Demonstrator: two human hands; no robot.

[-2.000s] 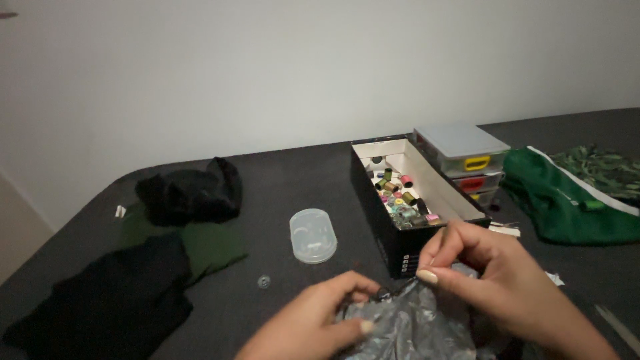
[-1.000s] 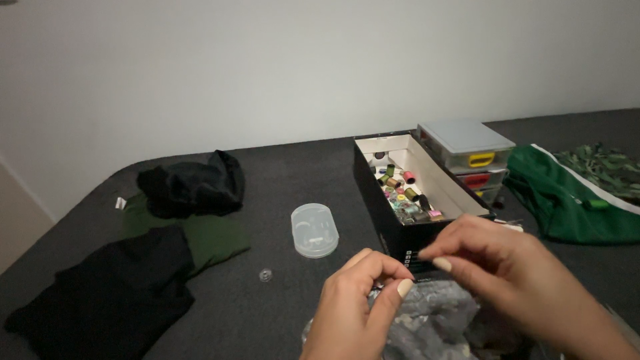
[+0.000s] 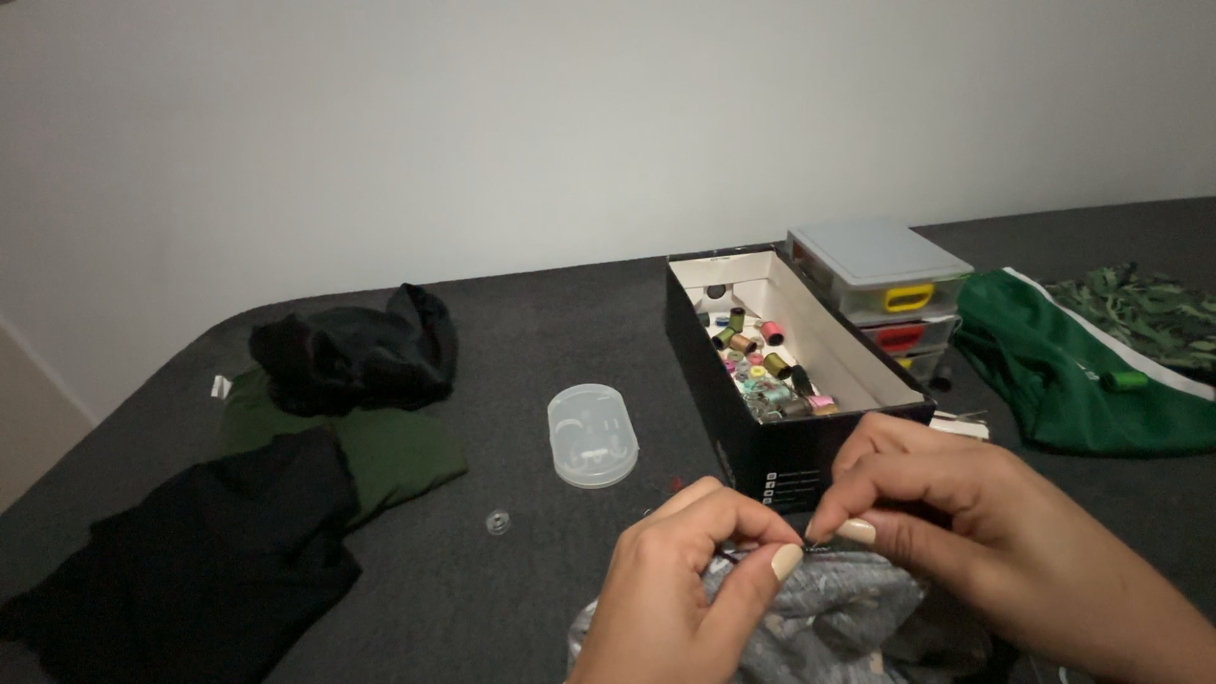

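Observation:
A grey patterned fabric lies bunched at the bottom, right of centre. My left hand pinches its upper edge between thumb and forefinger. Close beside it, my right hand has thumb and forefinger together at the same edge; a small thin thing, perhaps a needle or thread, shows faintly between the fingertips. Just beyond the hands stands a black cardboard box holding thread spools and bobbins. A clear plastic case and a clear bobbin lie left of the box.
Black garments and a dark green cloth lie at the left. A small plastic drawer unit stands behind the box. Right of it are a green garment with a green spool on it and a camouflage cloth.
My left hand has moved right and up, nearer to the right hand. My right hand drew back from the edge a second ago and is close to the left fingertips again.

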